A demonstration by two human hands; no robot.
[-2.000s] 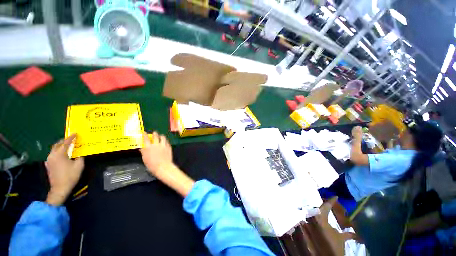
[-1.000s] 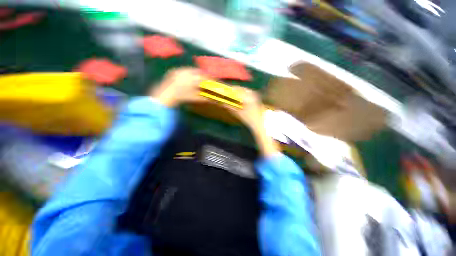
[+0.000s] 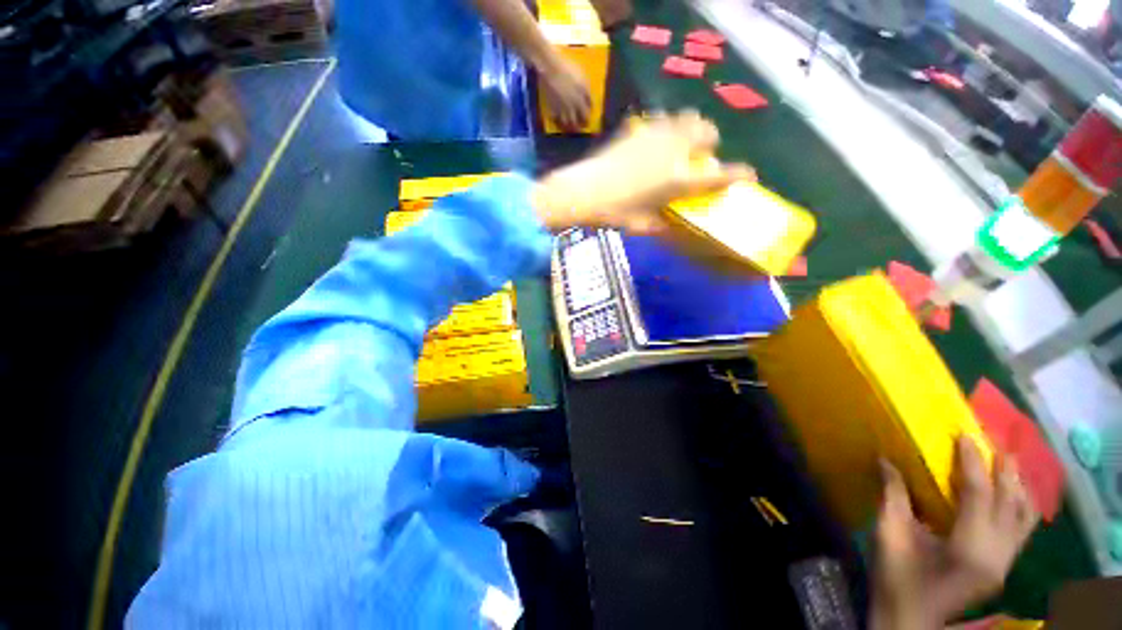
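Note:
My left hand (image 3: pixel 652 170) is slightly blurred and holds the edge of a closed yellow product box (image 3: pixel 748 227) at the far side of the digital scale (image 3: pixel 708 302). Whether that box touches the scale's blue top is hard to tell. My right hand (image 3: pixel 947 542) holds a second closed yellow product box (image 3: pixel 861 388) by its near end. This box is tilted, to the right of the scale, over the belt's edge. Part of my right hand's wrist is cut off by the bottom edge.
Rows of yellow boxes (image 3: pixel 474 369) stand left of the scale, partly behind my left sleeve. Black cards (image 3: pixel 822 594) and small yellow strips (image 3: pixel 769 510) lie on the black mat (image 3: pixel 652 455). Red squares (image 3: pixel 742 96) lie on the green belt. A signal tower light (image 3: pixel 1061 185) stands right. Another person (image 3: pixel 412 62) handles yellow boxes ahead.
The view has swung left to the scale. My hands, earlier together on one yellow box, are now apart, each on a yellow box.

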